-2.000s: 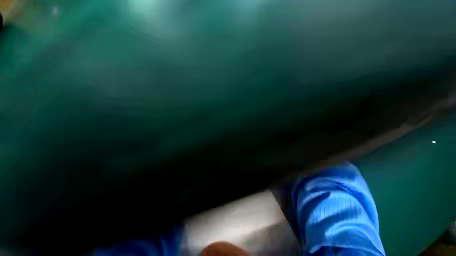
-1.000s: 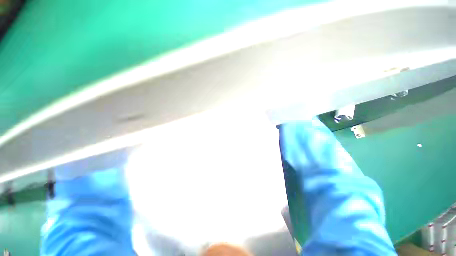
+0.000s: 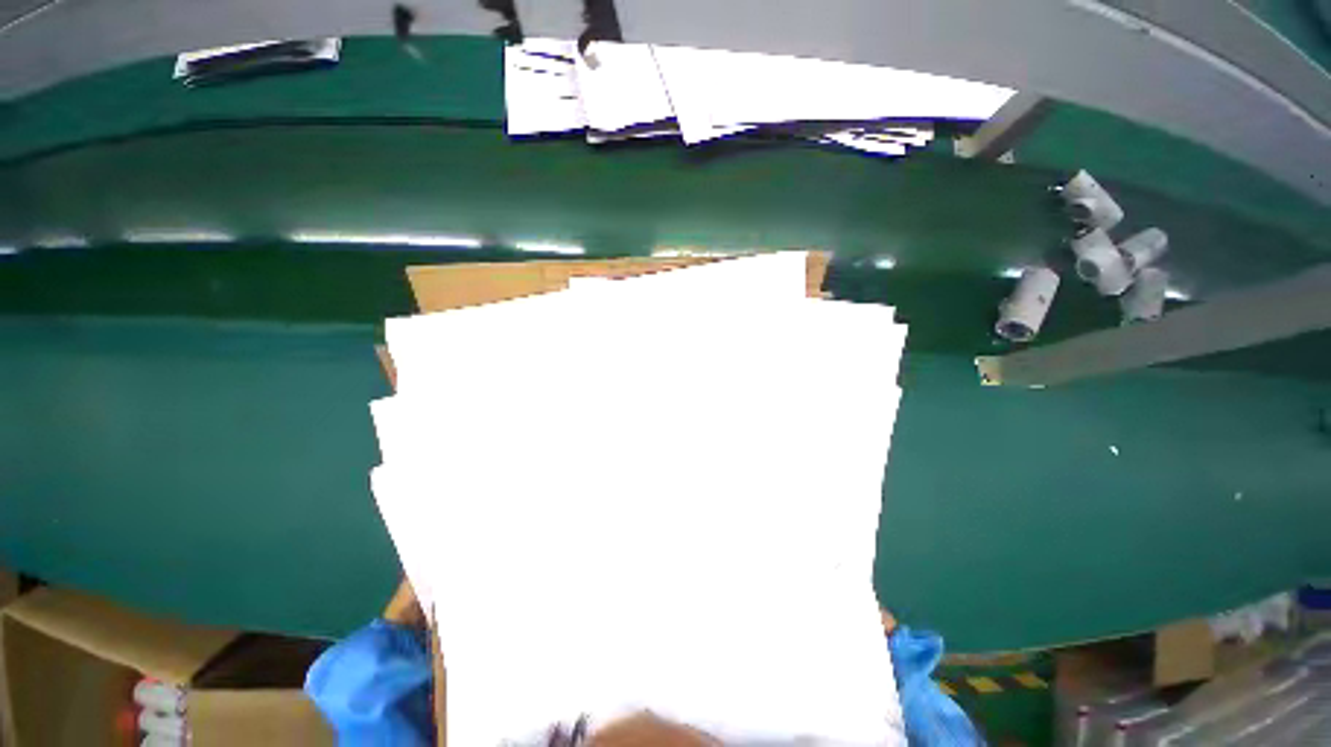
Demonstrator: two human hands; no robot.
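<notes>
A stack of large white divider sheets [image 3: 642,482] is in front of me at the centre, its edges uneven. A brown cardboard pad [image 3: 489,283] shows under its far edge and left side. My left hand [image 3: 407,600] is at the near left edge of the stack; only a bit of skin shows above the blue sleeve. My right hand [image 3: 888,620] is at the near right edge, also mostly hidden. The fingers of both hands are hidden by the sheets, and the stack is held between them.
The green bench [image 3: 190,438] lies beyond. White paper strips [image 3: 818,91] and several small white cylinders [image 3: 1029,304] lie at the back, near a grey frame [image 3: 1197,333]. An open carton [image 3: 88,642] with white cylinders is lower left; another carton [image 3: 1182,654] is lower right.
The view has gone from dark, then overexposed, to clear. The grey frame bar now lies at the top, and the white sheets show in full over the bench. My sleeves are lower in view.
</notes>
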